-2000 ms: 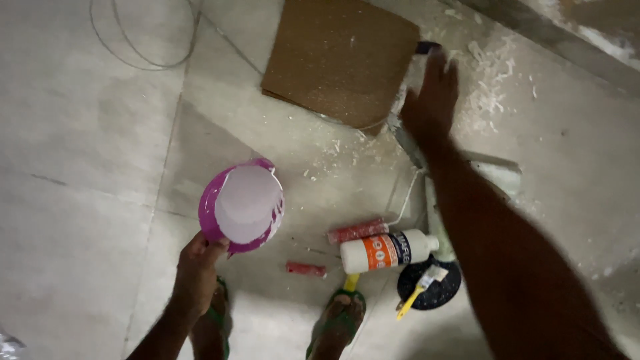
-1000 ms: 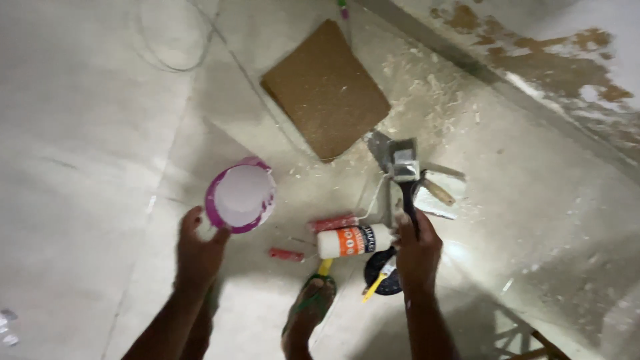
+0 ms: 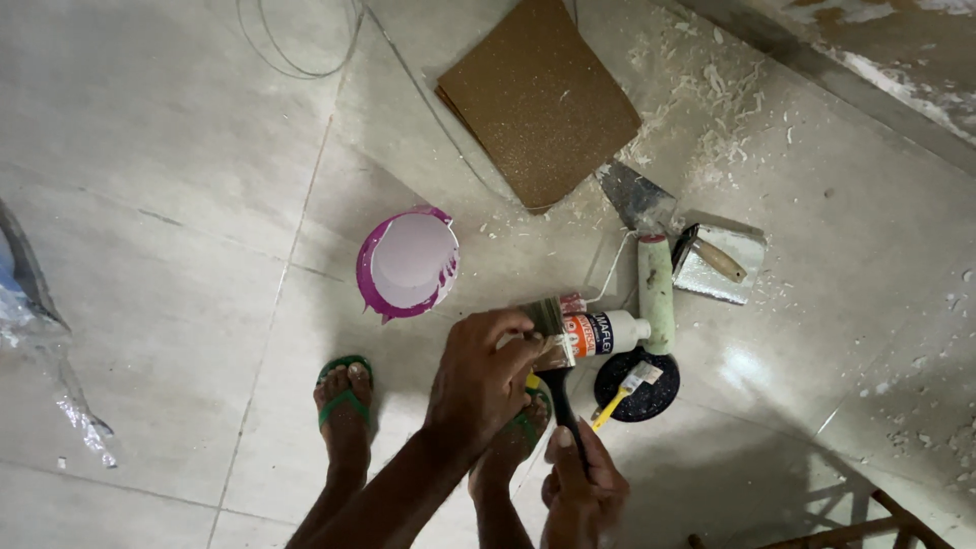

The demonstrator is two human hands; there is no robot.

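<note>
My right hand (image 3: pixel 583 484) holds the black handle of a wide paintbrush (image 3: pixel 560 381), its bristles pointing up and away from me. At the metal ferrule and bristles, the fingers of my left hand (image 3: pixel 484 374) are on the brush; whether they grip it or only touch it is hard to tell. Left of the hands, a magenta bucket (image 3: pixel 370 286) of whitish paint stands on the floor. Just behind the brush lie a white bottle (image 3: pixel 625 332) with an orange and dark label and a red paint roller (image 3: pixel 572 303), both partly hidden.
A pale green roller sleeve (image 3: pixel 656 293), a trowel (image 3: pixel 633 198), a wide scraper with wooden handle (image 3: pixel 720 263) and a yellow-handled brush (image 3: pixel 629 389) on a black lid (image 3: pixel 659 404) lie at right. Brown sheets (image 3: pixel 541 99), cable (image 3: pixel 427 107) and plastic (image 3: pixel 65 381) lie farther out.
My left hand has let go of the bucket, which stands on the floor, and has moved right to the brush. My right hand, empty-looking near the sheets two seconds ago, now has the wide brush.
</note>
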